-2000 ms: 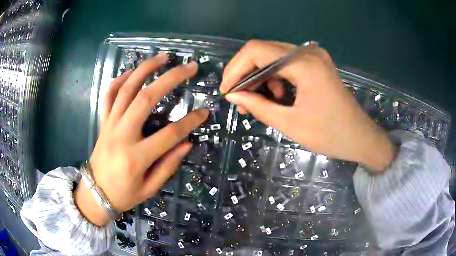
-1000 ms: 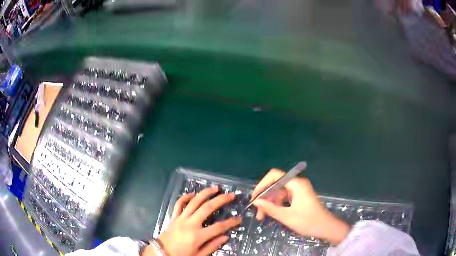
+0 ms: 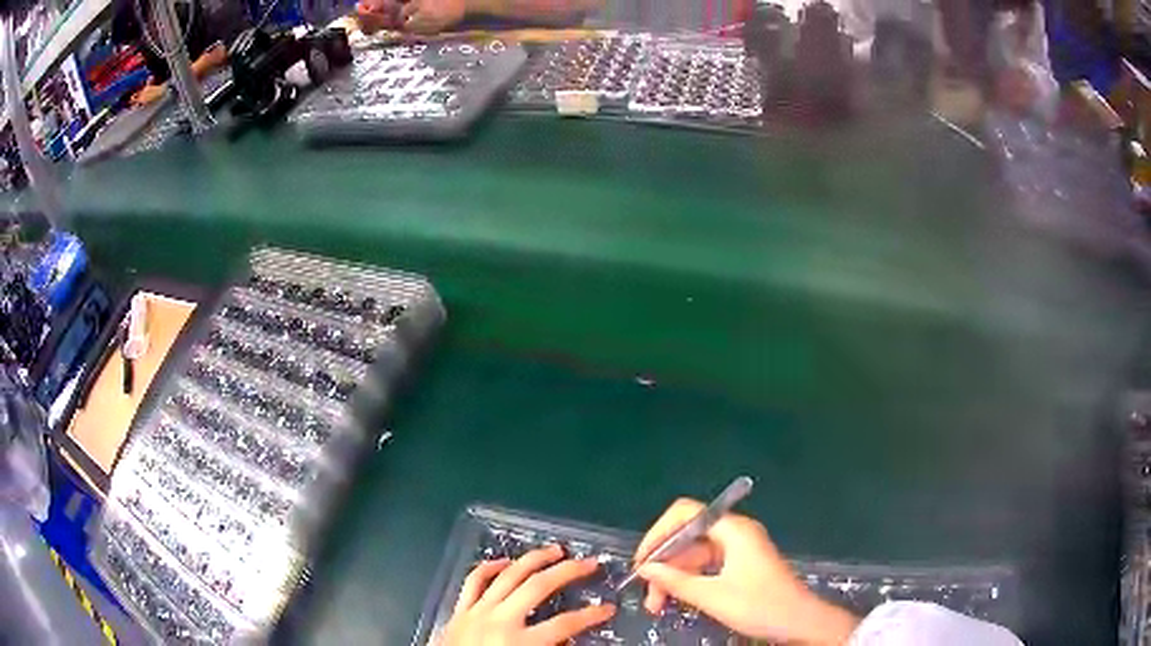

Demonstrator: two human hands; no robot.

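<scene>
The clear blister tray (image 3: 884, 582) lies at the bottom of the view, cut off by the lower edge. Small dark parts with white bits show in its pockets. My right hand (image 3: 745, 583) holds the silver tweezers (image 3: 701, 524) like a pen, the tip pointing down-left at the tray. My left hand (image 3: 524, 606) rests spread over the tray's left part, just left of the tweezers' tip; its wrist is out of the picture. Whether the tip touches a part is too small to tell.
A thick tray stack (image 3: 271, 404) stands on the green mat (image 3: 568, 416) at the left. Beyond it is a tan-bottomed box (image 3: 126, 391). Across the bench are a tray block (image 3: 404, 95), more trays (image 3: 694, 82) and another person's hands (image 3: 429, 13).
The view has tilted up, so the tray and both hands sit lower and smaller, and the far side of the bench now shows. Both hands keep much the same pose.
</scene>
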